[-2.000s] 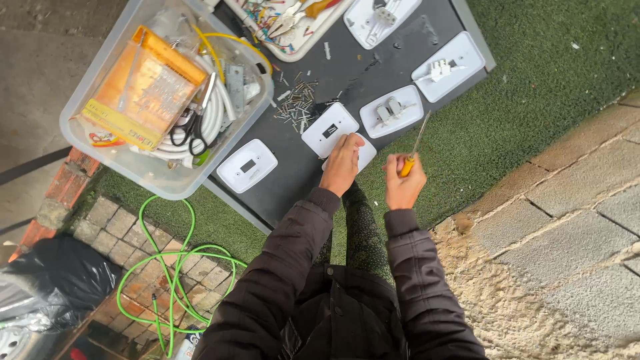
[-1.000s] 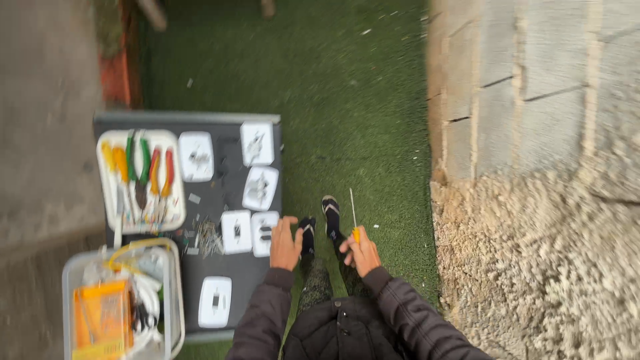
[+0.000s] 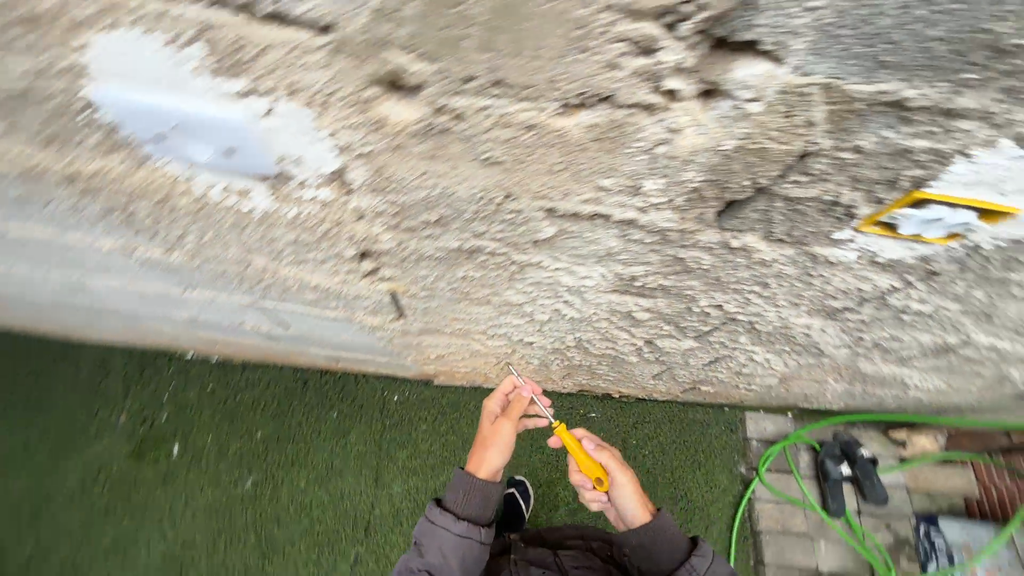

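My right hand [image 3: 604,476] grips the yellow handle of a screwdriver [image 3: 582,458], its metal shaft slanting up and left. The fingers of my left hand [image 3: 504,424] are at the shaft near its tip; whether they pinch it or only touch it I cannot tell. Both hands are low in the view, in front of a rough plastered wall [image 3: 560,296]. On the wall's left part is a blurred white plate [image 3: 188,132] with white plaster around it. A yellow wall box [image 3: 920,234] with white material inside is set in the wall at the right.
Artificial grass [image 3: 280,472] lies below the wall. A green hose or cable [image 3: 740,508] loops over paving at the lower right, around a pair of black sandals [image 3: 850,474]. One of my shoes [image 3: 518,500] shows beneath my hands.
The view has swung from the table with its white plates and tools to the wall. My hands, apart one second ago, are now close together, with my left fingers at the screwdriver's shaft.
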